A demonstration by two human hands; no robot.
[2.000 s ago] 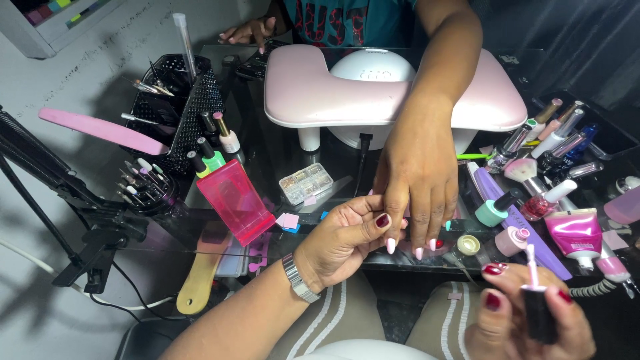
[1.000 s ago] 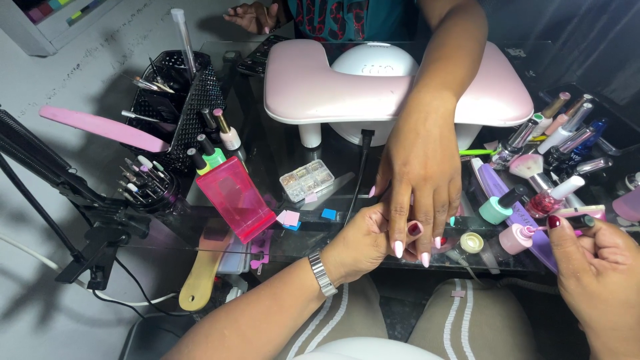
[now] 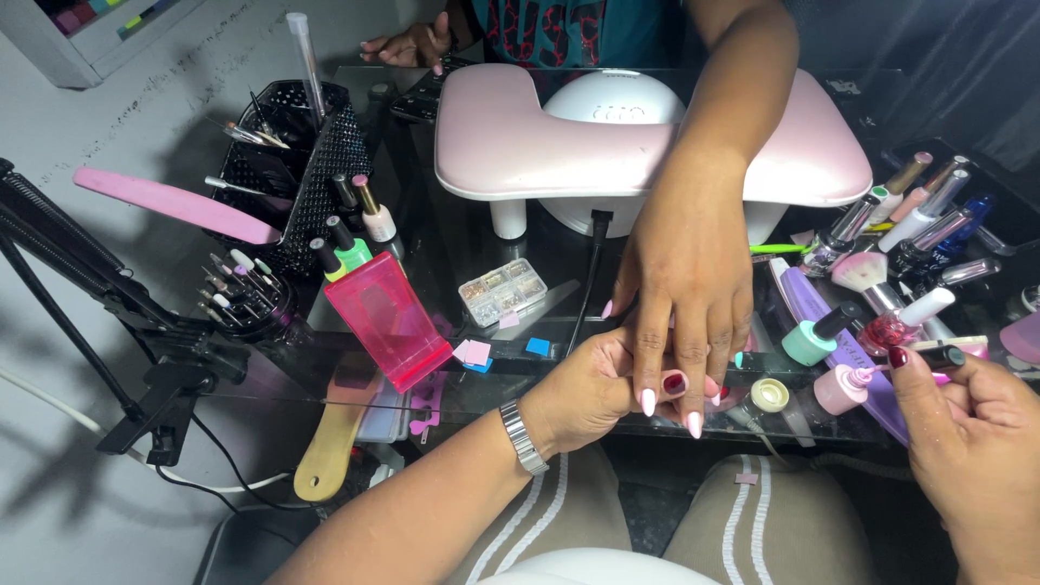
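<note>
My left hand (image 3: pixel 597 386), with a metal bracelet or watch band at the wrist, supports the fingers of another person's hand (image 3: pixel 695 260) from below. Pale pink polish covers the nails of that hand, which reaches over a pink armrest (image 3: pixel 561 154). At the right, my right hand (image 3: pixel 959 431) pinches the black cap of a nail polish brush (image 3: pixel 941 358). The brush tip is at the mouth of an open pink polish bottle (image 3: pixel 841 390), which leans at the table edge. Beside that bottle are a mint polish bottle (image 3: pixel 808 341) and a small round pot (image 3: pixel 769 395).
A white nail lamp (image 3: pixel 615 101) stands behind the armrest. On the left are a black perforated organizer (image 3: pixel 325 171), a pink file (image 3: pixel 175 203), a magenta plastic holder (image 3: pixel 388 321) and drill bits (image 3: pixel 244 292). A compartment box (image 3: pixel 504 292) lies mid-table. Several polish bottles and a brush (image 3: pixel 865 276) crowd the right.
My right hand, holding the brush low near the lap two seconds ago, has moved up and right to the pink bottle. My left hand still holds the other person's fingers.
</note>
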